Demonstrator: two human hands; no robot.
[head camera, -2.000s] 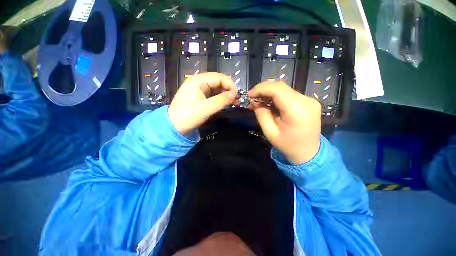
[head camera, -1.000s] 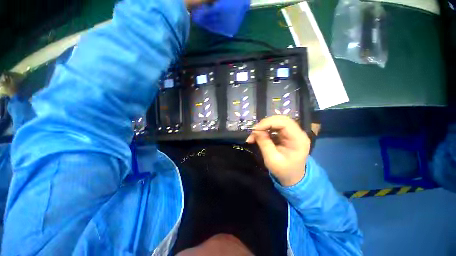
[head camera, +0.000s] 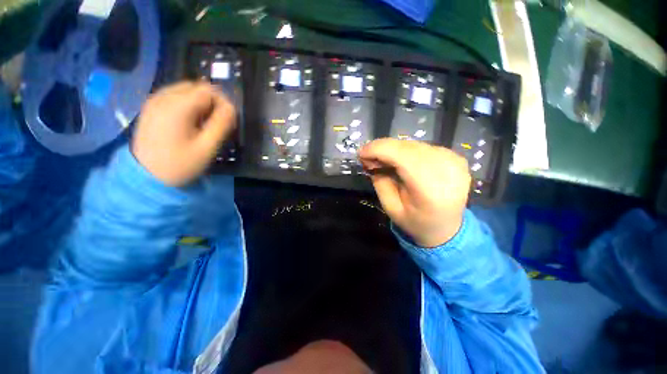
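Note:
A black assembly tray (head camera: 252, 109) holds several dark phone housings side by side, each with a pale square near its top. My right hand (head camera: 424, 186) is at the lower end of the middle housing (head camera: 351, 109), its thumb and fingertips pinched on a thin tool, likely tweezers, mostly hidden by the fingers. A tiny silvery spot shows just beyond the fingertips. My left hand (head camera: 179, 131) is blurred, with curled fingers, over the leftmost housing (head camera: 219, 71) and hides its middle. Whether it holds a small part cannot be seen.
A large blue reel (head camera: 91, 80) is left of the tray. A long white strip (head camera: 523, 95) and a clear plastic bag (head camera: 581, 69) are on the right. A blue bin (head camera: 409, 6) is at the top edge. Another person's blue sleeve (head camera: 629, 252) shows at right.
My left arm has come back from reaching across the tray, and my left hand is now over its left end. The view has shifted, bringing the reel back in. My right hand stays near the tray's lower edge.

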